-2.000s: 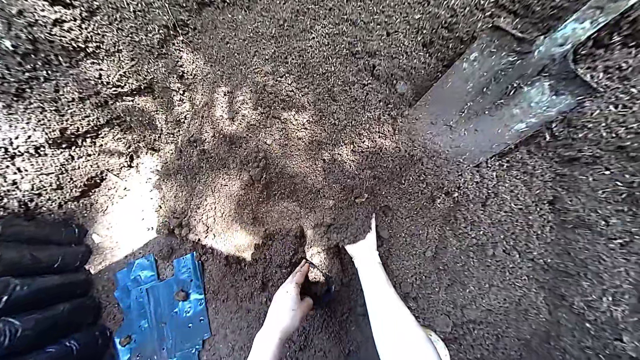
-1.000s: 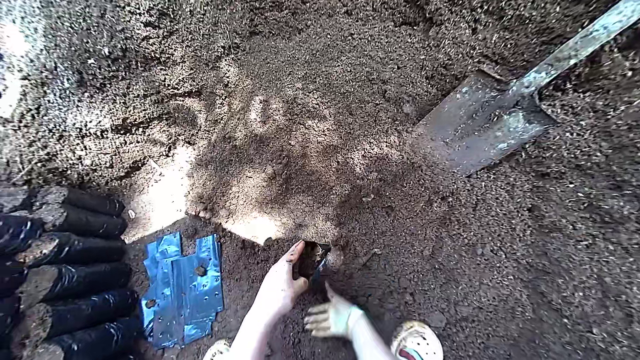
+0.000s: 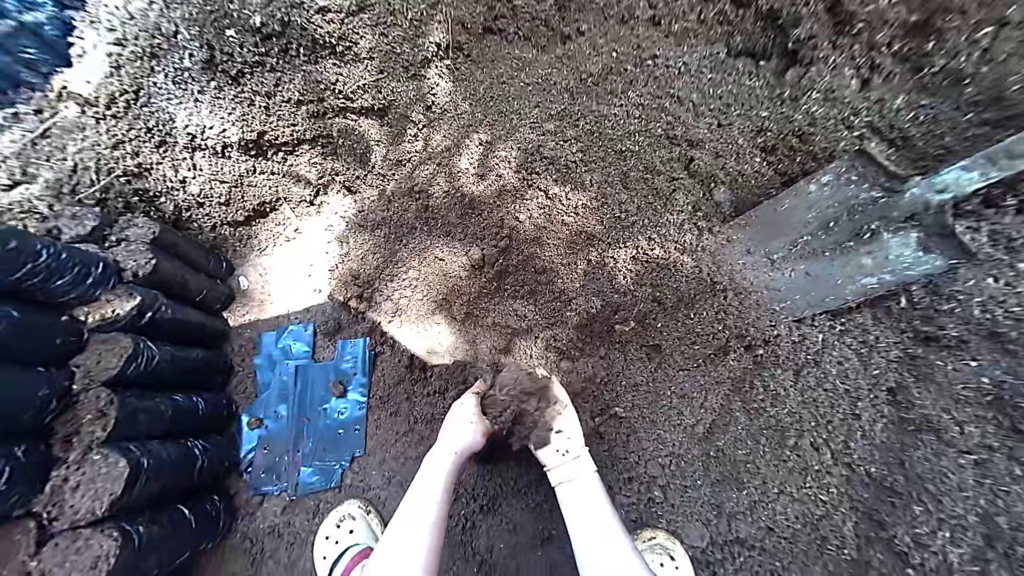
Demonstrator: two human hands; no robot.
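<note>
Loose brown soil point(image 3: 518, 404) is bunched between my two hands at the lower middle, blurred by motion. My left hand point(image 3: 466, 424) is curled at its left side, around the black plastic bag, which is mostly hidden under the soil and fingers. Cupped against the right side of the soil is my right hand point(image 3: 562, 420), dirt on its palm and a band or cuff at the wrist. Just beyond the hands rises a mound of fine soil point(image 3: 496, 272).
Flat blue-looking plastic bags point(image 3: 308, 416) lie on the ground to the left, with small clods on them. Farther left are stacked black bags filled with soil point(image 3: 172, 416). A metal shovel point(image 3: 848, 232) rests on the soil at right. Light clogs point(image 3: 348, 532) show at the bottom edge.
My right hand has moved from beside the black bag's near side up to its right, and now holds soil. The left hand stays at the bag, whose opening is now covered.
</note>
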